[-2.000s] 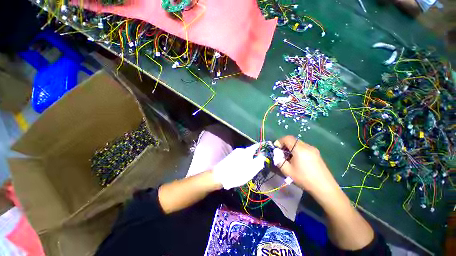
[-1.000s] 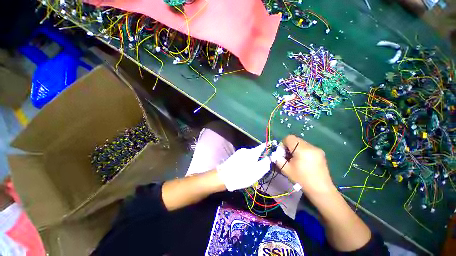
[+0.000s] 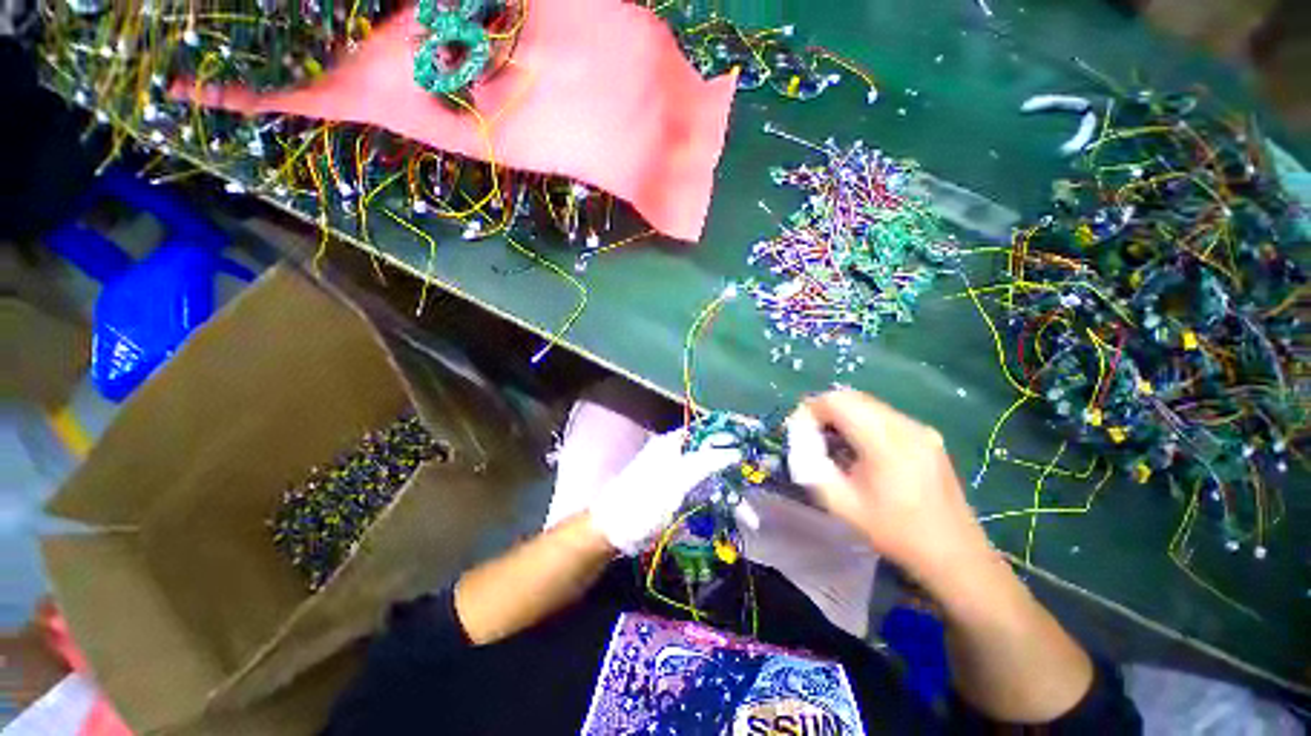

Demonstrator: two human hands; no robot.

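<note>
My left hand [image 3: 646,489], in a white glove, holds a green circuit board assembly [image 3: 736,440] with yellow connectors and trailing wires, over the lap at the bench edge. My right hand [image 3: 868,467], bare with white coverings on the fingertips, is beside the board's right side; its fingers are bent together and blurred, and I cannot tell whether they hold anything. A long wire runs up from the board to a white plug at the edge of the central pile of short connector leads [image 3: 847,245].
A pink foam sheet [image 3: 618,115] lies over wired boards at the left, with a green ring board [image 3: 452,46] on it. Wired board assemblies [image 3: 1172,309] are heaped at right. An open cardboard box [image 3: 187,561] stands left of the lap, near a blue stool [image 3: 148,314].
The board has turned and shows more of its green face and yellow connectors. My right hand's fingertips have drawn slightly away from it. The view has shifted, showing more of the ring board.
</note>
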